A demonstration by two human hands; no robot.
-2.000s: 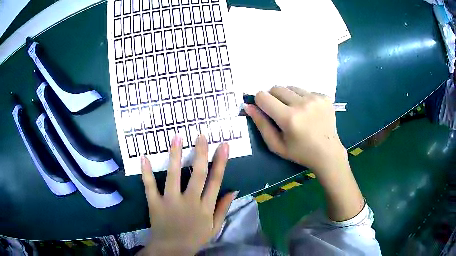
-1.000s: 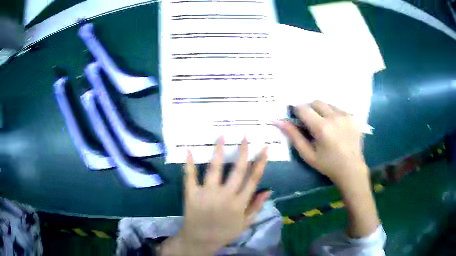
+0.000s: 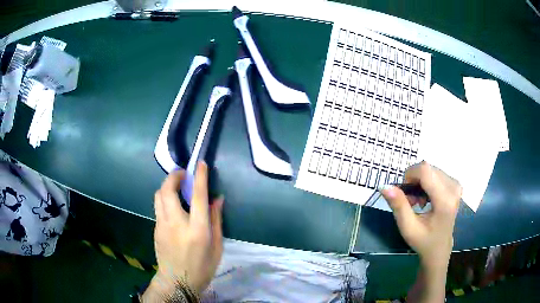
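My left hand (image 3: 188,234) grips the wide lower end of a white-and-black reading pen (image 3: 208,118), its black tip pointing up and away. Several more reading pens (image 3: 253,118) lie around it on the bench. The printed label sheet (image 3: 367,112), with rows of small black-outlined rectangles, lies right of the pens. My right hand (image 3: 429,207) holds slim dark tweezers (image 3: 408,189) over the sheet's lower right corner. I cannot tell if a label is at the tool tip.
Blank white sheets (image 3: 459,133) lie right of the label sheet. White paper strips (image 3: 41,112) and a greyish object (image 3: 58,70) are at far left. Thin black sticks (image 3: 145,16) lie by a metal post at the back. A white rail (image 3: 308,9) edges the green bench.
My left hand has left the label sheet and taken hold of a pen, whose angle has changed. My right hand still holds the tool near the sheet. The view has shifted left.
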